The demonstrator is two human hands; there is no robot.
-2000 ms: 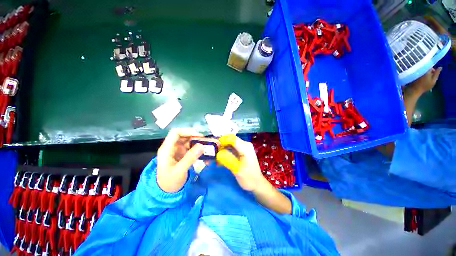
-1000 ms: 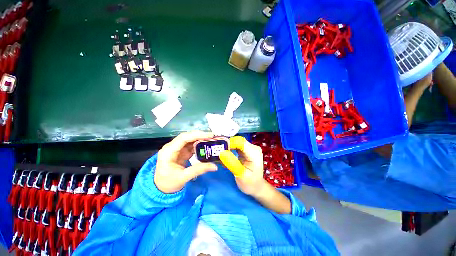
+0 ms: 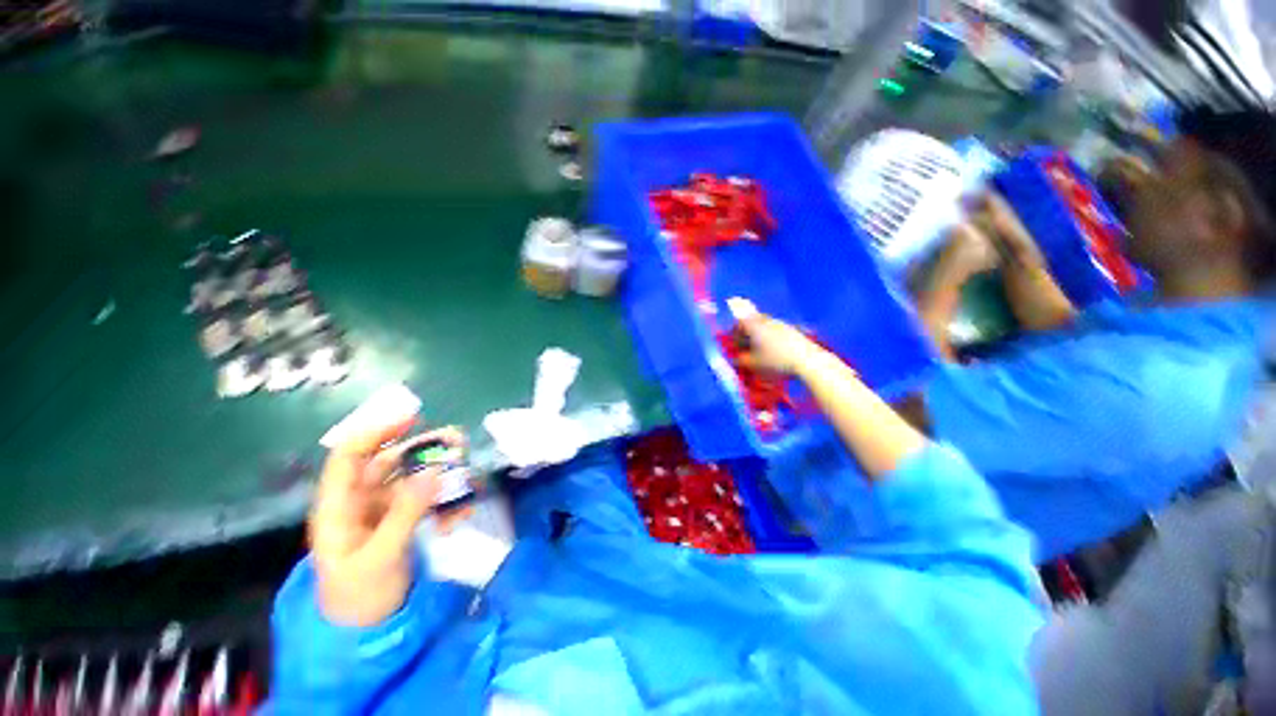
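The picture is blurred. My left hand (image 3: 367,525) holds the watch (image 3: 442,467) between thumb and fingers above the bench's near edge; its dark face shows a green mark. My right hand (image 3: 773,347) is inside the large blue bin (image 3: 826,280), at the nearer pile of red clamps (image 3: 770,399). Its fingertips are hidden or blurred, so I cannot tell whether it grips a clamp. A second pile of red clamps lies at the bin's far end.
Display modules (image 3: 263,315) lie in rows on the green bench (image 3: 420,168). Two bottles (image 3: 549,258) stand left of the bin. A crumpled white cloth (image 3: 539,420) lies near the edge. A lower bin of clamps (image 3: 686,492) is below. A person (image 3: 1119,406) sits right, beside a fan (image 3: 896,189).
My right hand has let go of the watch and reached right into the blue bin. My left hand still holds the watch, further left. The camera view has swung to the right and up.
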